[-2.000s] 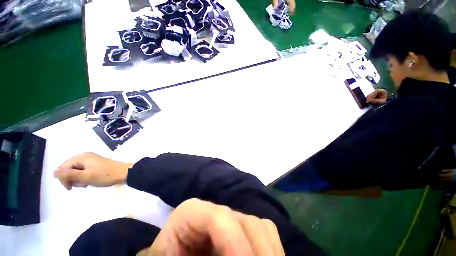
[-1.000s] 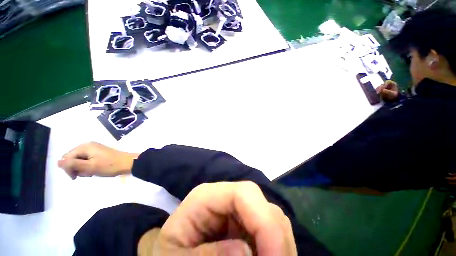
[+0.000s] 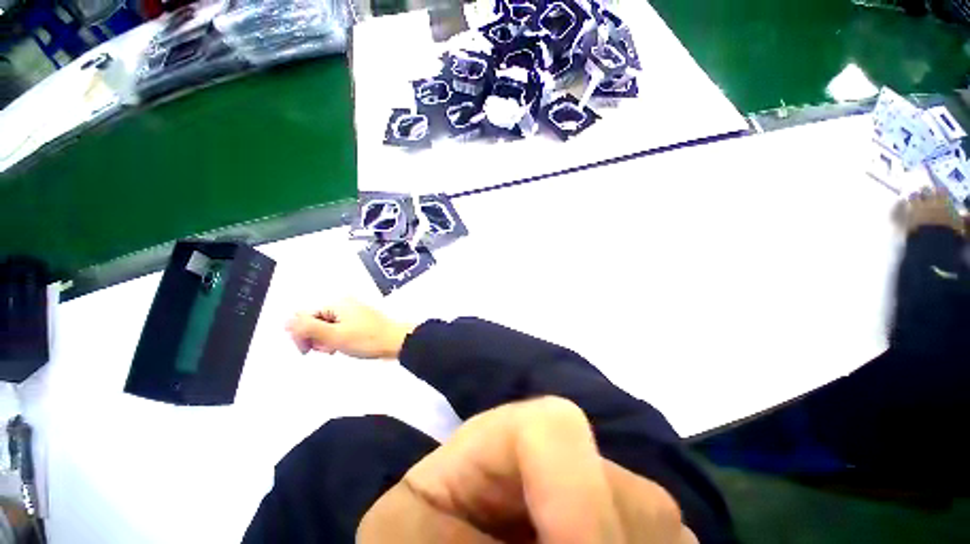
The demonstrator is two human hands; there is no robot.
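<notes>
My right hand [image 3: 346, 332] rests on the white bench with its fingers curled; I see nothing in it. My left hand [image 3: 532, 483] is large and close to the camera at the bottom, fingers curled, partly cut off by the edge; no object shows in it. The right forearm crosses beyond the left hand. Three black square frames [image 3: 396, 261] with pale octagonal outlines lie close together just beyond my right hand. A black tray [image 3: 247, 338] with a green inside and a small pale piece at its far end lies left of my right hand.
A heap of black frames [image 3: 521, 64] lies on a white board [image 3: 425, 170] farther off. Bagged parts [image 3: 282, 30] lie across the green belt [image 3: 255, 138]. A neighbour's hand [image 3: 925, 210] touches white parts [image 3: 915, 138] at right. A second dark tray [image 3: 21, 319] and a tool [image 3: 21, 452] are at far left.
The view has turned left, bringing the whole tray into sight. My hands stay curled in much the same pose. The neighbour's hand has moved to the white parts; the dark slim rectangle no longer shows.
</notes>
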